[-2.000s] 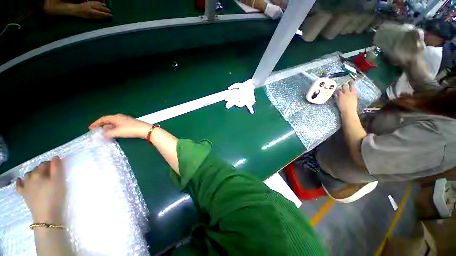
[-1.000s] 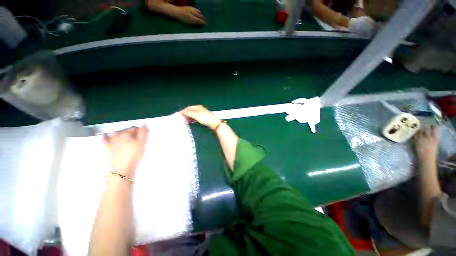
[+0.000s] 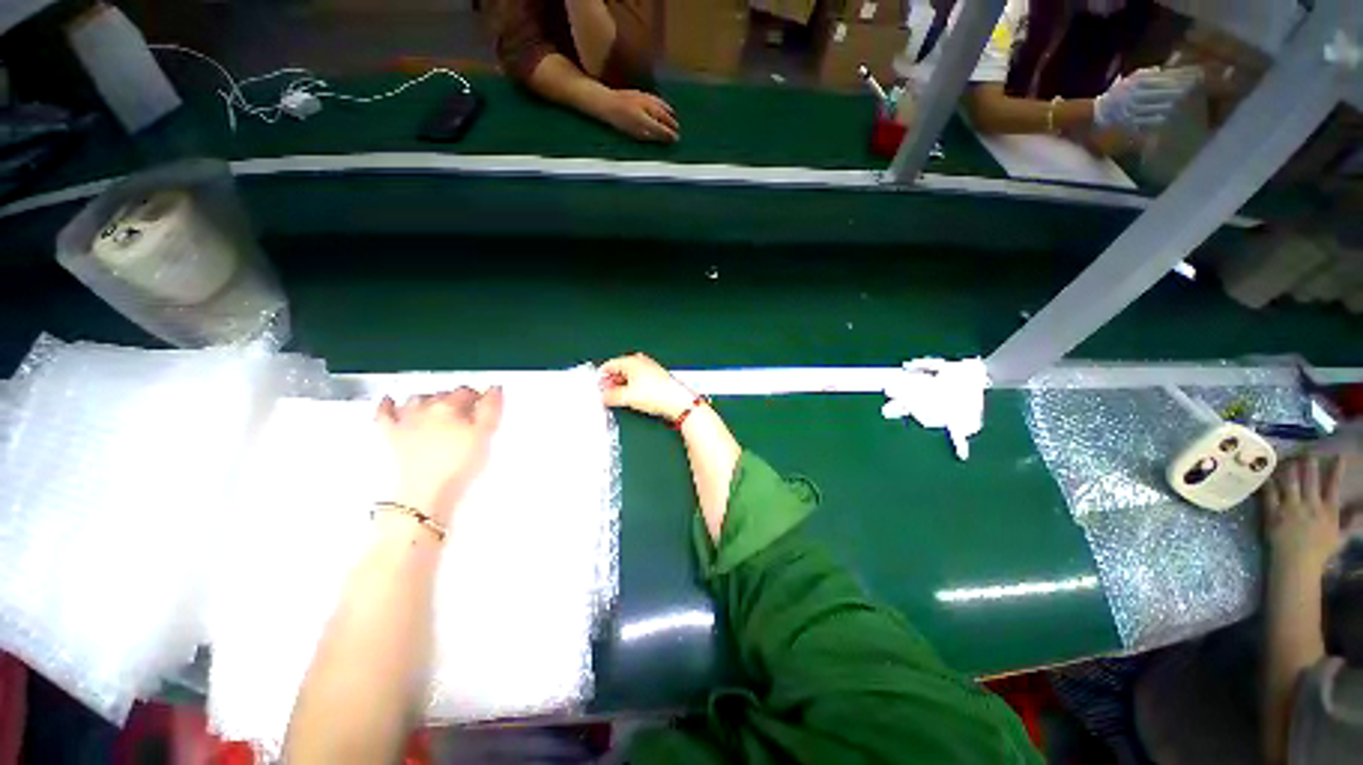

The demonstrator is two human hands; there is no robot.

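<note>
A thick stack of white bubble bags (image 3: 523, 598) lies in front of me, its surface washed out by glare. My left hand (image 3: 441, 434) rests palm down on the top bag near its far edge, holding nothing. My right hand (image 3: 643, 389) pinches the far right corner of the top bag; the exact fingertip contact is small. A second stack of bubble bags (image 3: 120, 508) lies on the left, touching the first. A cream cylindrical appliance (image 3: 177, 247) stands in a cloudy bag beyond the left stack.
A crumpled white glove (image 3: 942, 401) lies by the slanted metal post (image 3: 1158, 224). At right, a neighbour's hand is beside a cream appliance (image 3: 1221, 465) on bubble wrap (image 3: 1144, 546). The dark green conveyor belt (image 3: 598, 299) runs beyond the pale rail. Across it are people's arms, a white cable and a black phone-like object.
The view has swung left, bringing the bagged appliance and left stack into view. My left hand stays on the stack and my right hand stays at its far right corner.
</note>
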